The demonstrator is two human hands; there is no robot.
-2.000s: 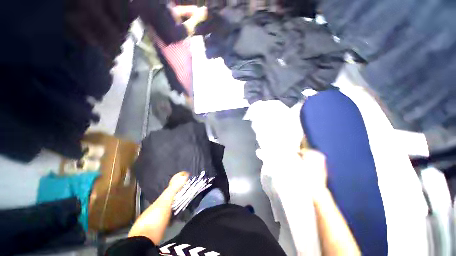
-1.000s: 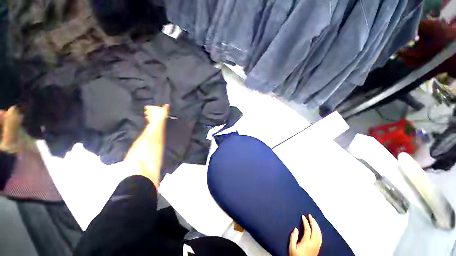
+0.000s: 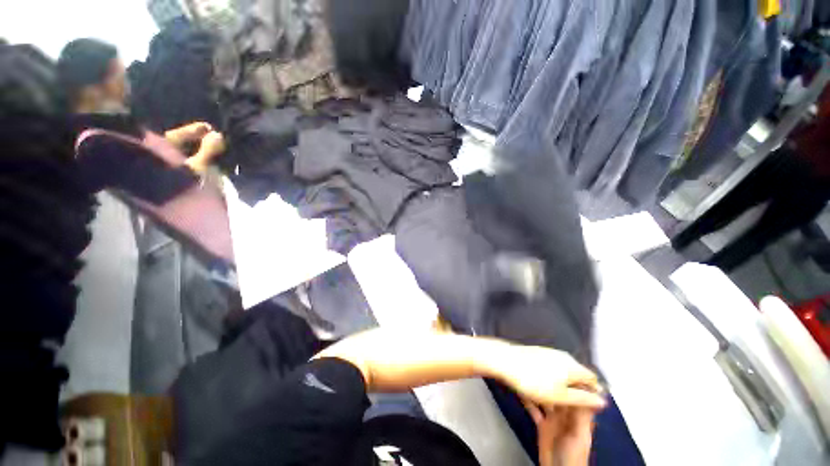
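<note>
A dark garment (image 3: 537, 227), blurred, with a small pale patch on it, spreads over the upper part of the navy pressing board (image 3: 623, 439). The board's padded cover shows below the garment and beside my hands. My left arm reaches across from the left, and my left hand (image 3: 557, 380) is closed at the garment's near edge, at the lower right. My right hand (image 3: 566, 435) is just below it, touching or overlapping it. Its fingers are partly hidden, so its hold is unclear.
A heap of dark garments (image 3: 364, 150) lies beyond the board on the white-covered table (image 3: 278, 250). Blue-grey garments (image 3: 582, 73) hang behind. A co-worker (image 3: 136, 164) stands at the left. A narrow pale arm (image 3: 792, 350) with metal parts is at the right.
My left hand has moved from the garment heap to the board, and a dark garment now covers the board's upper part. My right hand no longer lies spread on the bare cover. The view has shifted.
</note>
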